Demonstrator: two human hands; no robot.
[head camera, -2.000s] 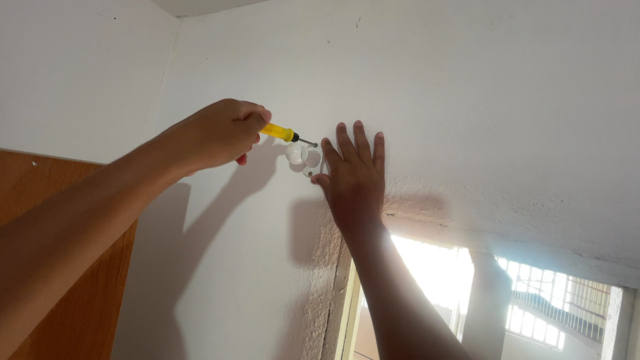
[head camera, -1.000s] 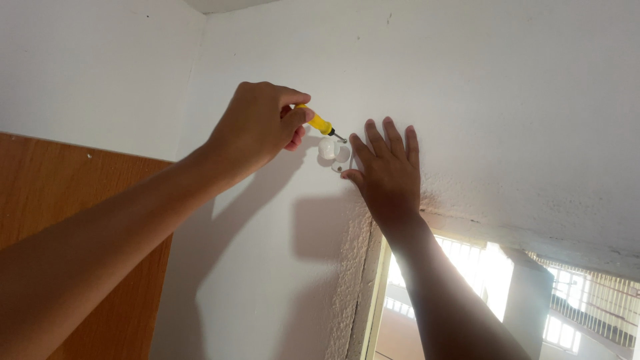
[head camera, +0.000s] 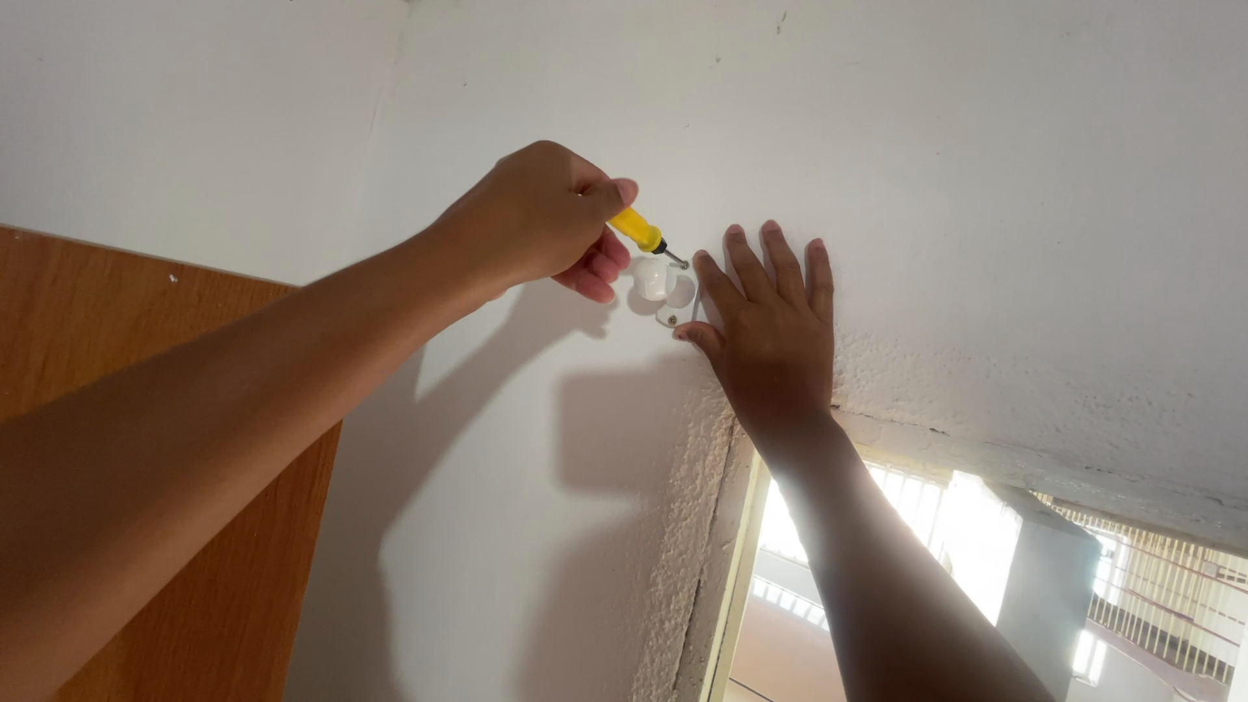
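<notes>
My left hand (head camera: 556, 219) grips the yellow handle of a screwdriver (head camera: 639, 230). The tool slants down to the right, its tip at a screw head at the upper part of a small white bracket (head camera: 673, 315) on the wall. A rounded white knob (head camera: 653, 280) stands out from that bracket, just below the shaft. Lower on the bracket another screw (head camera: 672, 320) shows. My right hand (head camera: 775, 331) lies flat against the wall right of the bracket, fingers spread and pointing up, with the index fingertip beside the screwdriver's tip and the thumb close to the lower screw.
An orange-brown wooden panel (head camera: 166, 302) stands at the left. Below my right hand is a window or door opening with a pale frame (head camera: 726, 575), bright light and slatted bars behind it. Rough plaster (head camera: 682, 507) borders the frame. Shadows of my arms fall on the wall.
My left hand has changed its hold on the screwdriver, and the wrist is turned differently than two seconds ago. My right hand stays flat beside the bracket. The view has shifted somewhat.
</notes>
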